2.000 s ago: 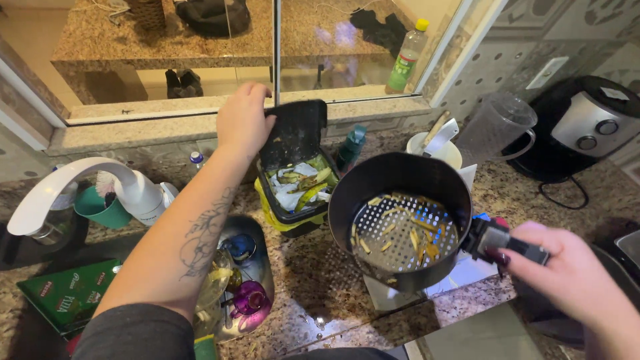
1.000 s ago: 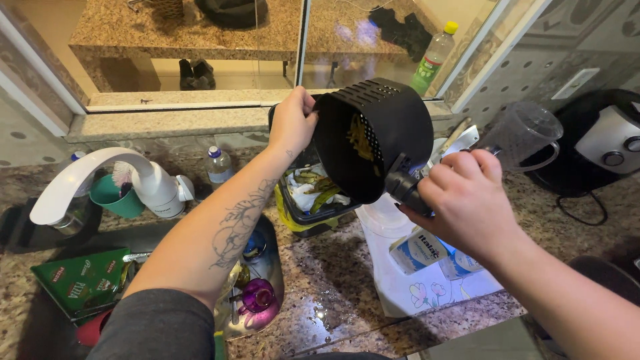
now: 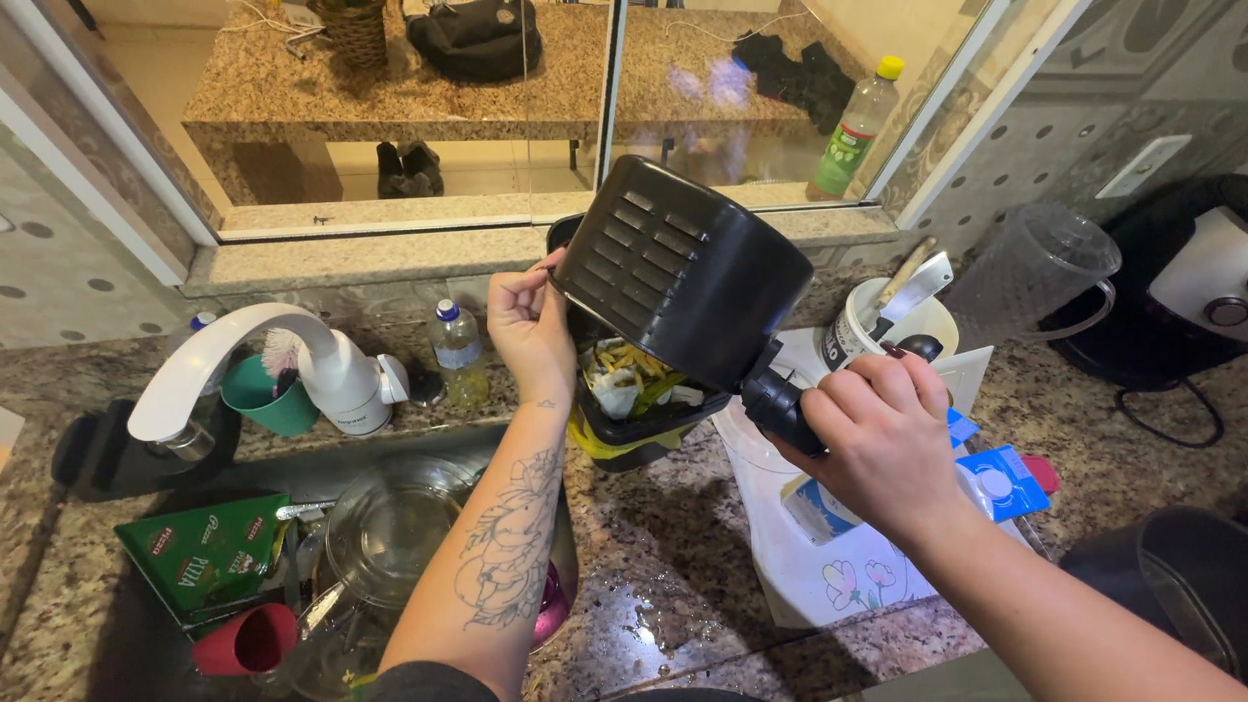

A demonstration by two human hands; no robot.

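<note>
A black air fryer basket (image 3: 682, 273) is tipped over a small black waste bin (image 3: 634, 429) lined with a yellow bag. My right hand (image 3: 877, 439) grips the basket's handle (image 3: 780, 405). At the basket's left, my left hand (image 3: 533, 322) has its fingers together near the rim; whether they hold the bin's raised lid or touch the basket is partly hidden. French fries (image 3: 634, 369) lie on scraps and white paper in the bin. The basket's inside faces away from view.
Left are a white faucet (image 3: 336, 375), a sink holding a glass lid (image 3: 390, 531), a green pizza box piece (image 3: 210, 551) and a red cup (image 3: 249, 639). Right stand a utensil tub (image 3: 858, 322), a clear pitcher (image 3: 1033, 273) and an air fryer (image 3: 1204, 283). A bottle (image 3: 458, 356) stands behind.
The basket went from nearly upright at the right to tipped over the bin, then tilted further. Fries that lay in the basket earlier now show in the bin.
</note>
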